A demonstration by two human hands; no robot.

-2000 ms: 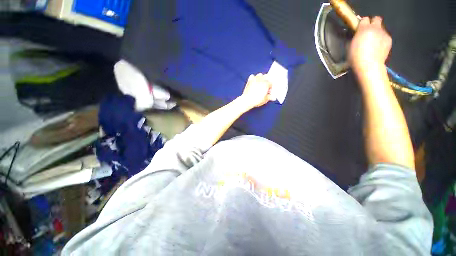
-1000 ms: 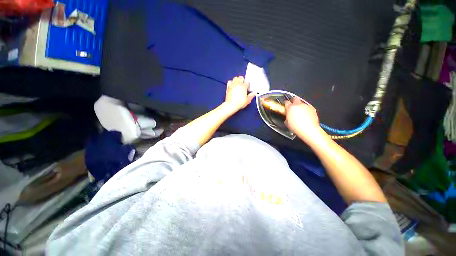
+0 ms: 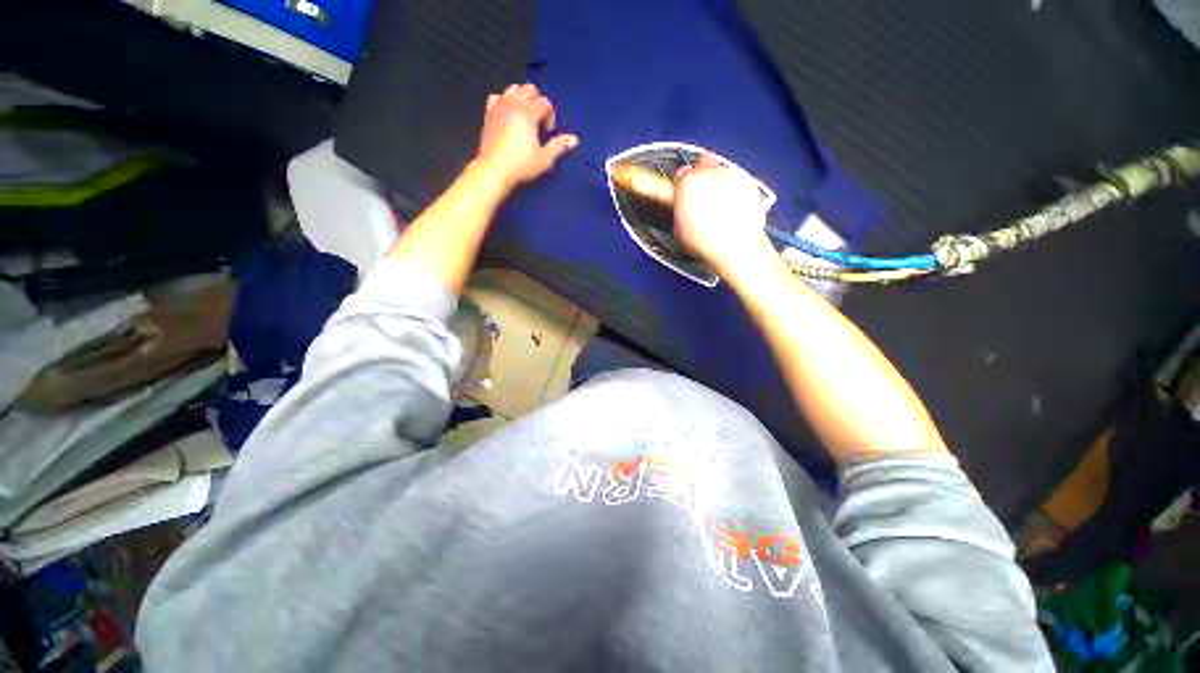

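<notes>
The navy garment piece (image 3: 658, 79) lies spread flat on the black ribbed table cover (image 3: 921, 118). My right hand (image 3: 717, 208) is closed on the handle of the steam iron (image 3: 658, 243), whose plate rests on the navy cloth with its tip pointing left. My left hand (image 3: 521, 134) lies at the cloth's left edge, fingers apart, holding nothing. The white patch (image 3: 819, 237) shows at the cloth's right side, partly hidden behind the iron's lines and my right forearm.
Blue and yellowish lines (image 3: 875, 263) join a pale wrapped hose (image 3: 1053, 213) running to the right edge. A blue-fronted white box (image 3: 309, 26) stands at upper left. Folded clothes (image 3: 125, 355) lie at left, with brown card (image 3: 526, 345) below the table edge. Green cloth (image 3: 1105, 618) is at lower right.
The iron has moved left from beside the white patch onto the navy cloth. My left hand has left the patch and moved to the cloth's left edge. The camera view has turned.
</notes>
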